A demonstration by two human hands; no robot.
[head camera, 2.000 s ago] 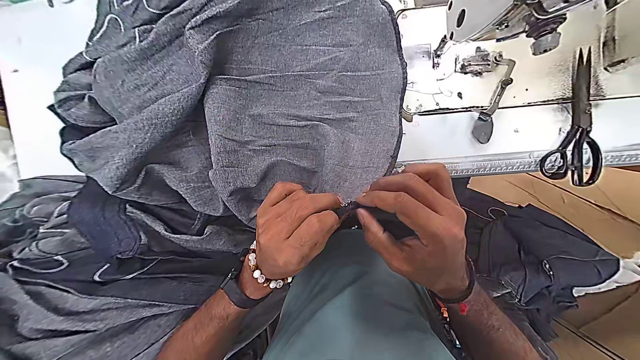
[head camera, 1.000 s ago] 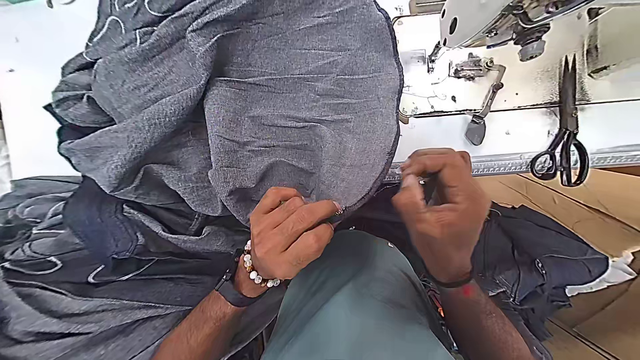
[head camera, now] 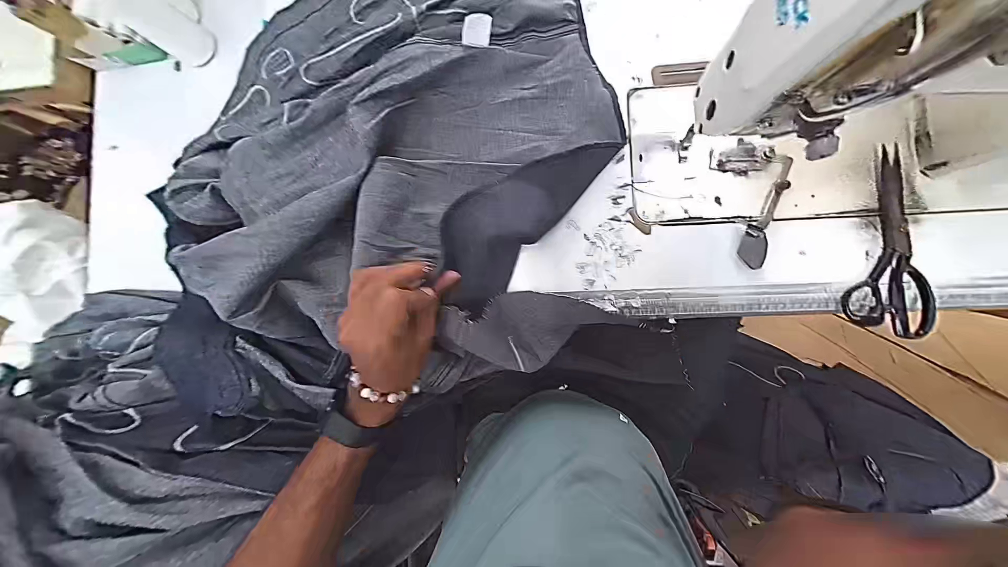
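My left hand (head camera: 391, 317), with a beaded bracelet and a dark wristband, grips the edge of a grey garment (head camera: 472, 118) at the table's front edge. A turned-back part of the cloth shows its darker side (head camera: 504, 228) to the right of my fingers. A blurred part of my right hand or wrist (head camera: 811, 538) shows at the bottom right edge, away from the garment; its fingers cannot be made out.
A sewing machine (head camera: 787, 71) stands at the upper right, with black-handled scissors (head camera: 894, 236) on its bed. A measuring strip (head camera: 709, 302) runs along the table edge. Dark garments (head camera: 850, 441) lie on cardboard at right; more grey cloth (head camera: 102, 465) heaps at lower left. A thread cone (head camera: 177, 35) stands upper left.
My right hand has left the cloth and moved down to the bottom right edge. The garment's right part has been folded back, baring more table. My left hand still holds the cloth.
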